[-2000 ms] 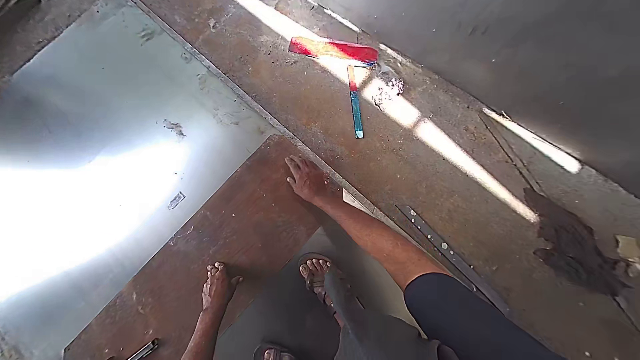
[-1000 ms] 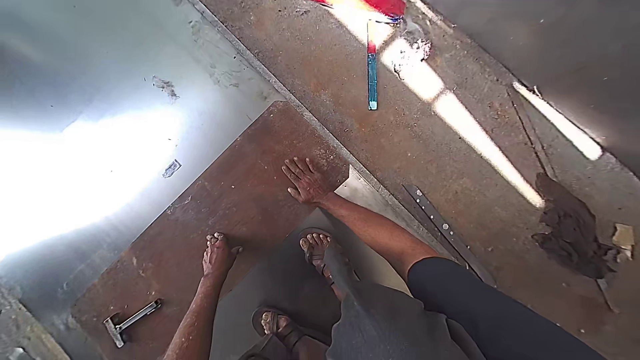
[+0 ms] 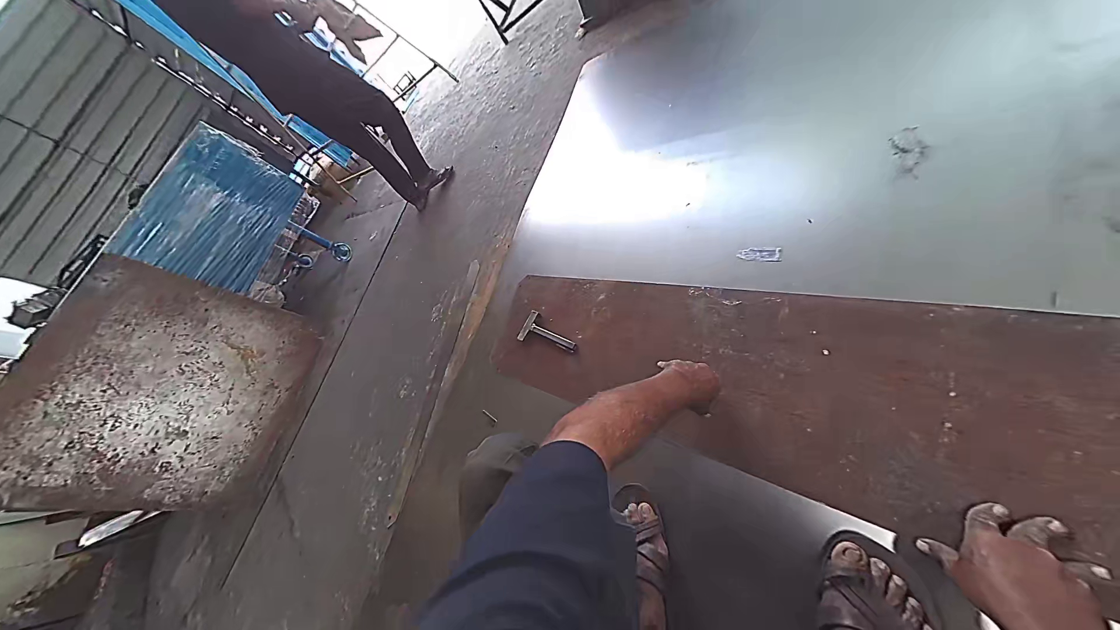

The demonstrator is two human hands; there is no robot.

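Note:
My left hand (image 3: 689,383) rests at the near edge of a reddish-brown board (image 3: 840,376), its fingers partly hidden, so its grip cannot be told. At the lower right, my right hand (image 3: 1019,560) lies on the same board with its fingers spread and nothing in them. A metal hammer (image 3: 548,333) lies on the board's left end, to the left of my left hand. The board lies over a large shiny metal sheet (image 3: 840,236), which also shows on the near side beside my sandalled feet.
A person in dark clothes (image 3: 350,105) stands at the upper left. Near them is a blue wrapped block (image 3: 207,210) beside blue wheels. A worn, spotted metal table (image 3: 166,385) stands at the left. A wooden strip (image 3: 468,324) runs along the floor.
The view has swung far to the left, bringing the person and the spotted table into sight. The hammer lies on the board as before. Both hands remain at the board.

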